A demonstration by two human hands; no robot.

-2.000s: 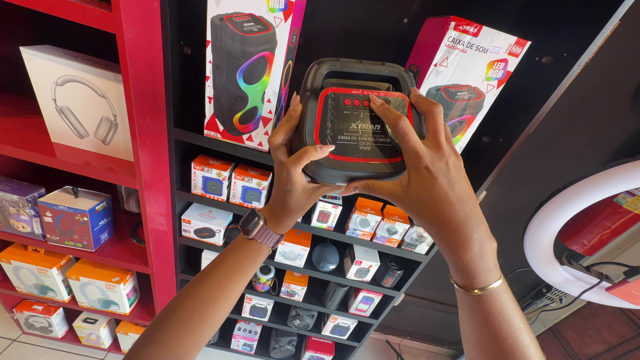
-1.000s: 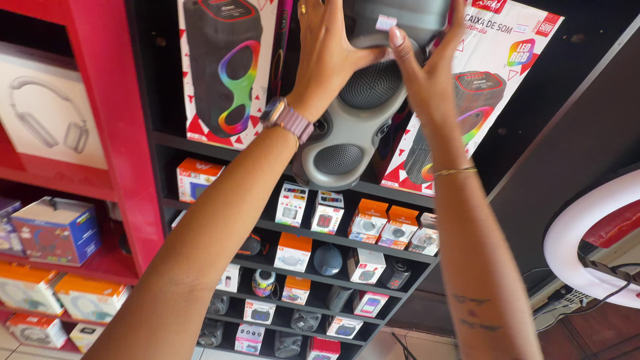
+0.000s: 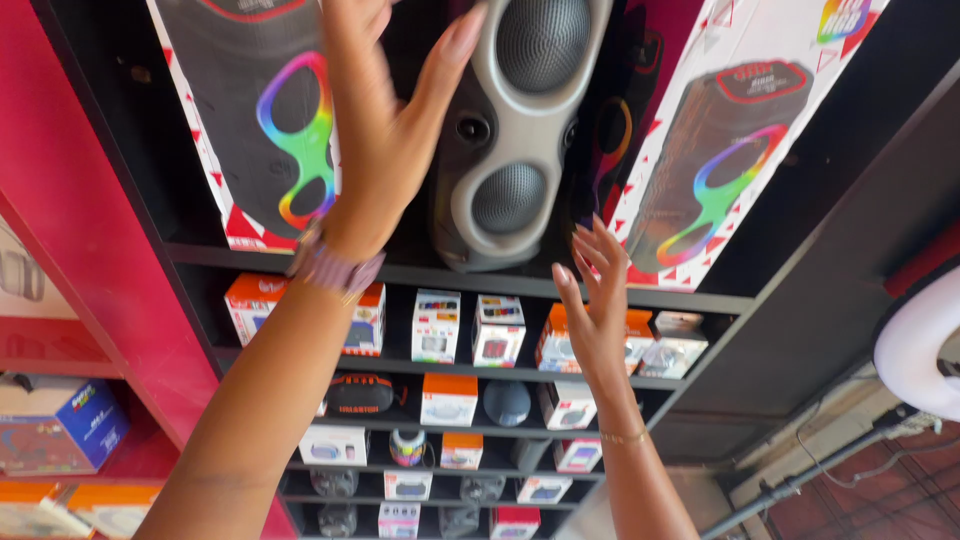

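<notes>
A tall dark speaker with a grey front frame and round mesh drivers (image 3: pixel 517 142) stands upright on the black shelf between two printed speaker boxes. My left hand (image 3: pixel 386 127), with a watch on its wrist, is raised at the speaker's upper left, fingers apart and partly cut off by the top edge; whether its thumb touches the speaker I cannot tell. Below and right of the speaker, my right hand (image 3: pixel 600 289) is in the air with fingers spread, holding nothing. It overlaps the lower left edge of the right speaker box (image 3: pixel 727 172). The left speaker box (image 3: pixel 247 112) is partly behind my left hand.
Lower black shelves hold small boxes (image 3: pixel 450 399), a round speaker (image 3: pixel 507 403) and other speakers. At left, a red shelf unit (image 3: pixel 97 247) carries a blue box (image 3: pixel 94 427) and orange boxes. A white ring light (image 3: pixel 911 352) stands at right, near cables and a pipe.
Both hands were together on the speaker's upper part; now they are apart, the right one lower and off it. The speaker, earlier tilted with its top toward me, stands between the boxes. The view is closer.
</notes>
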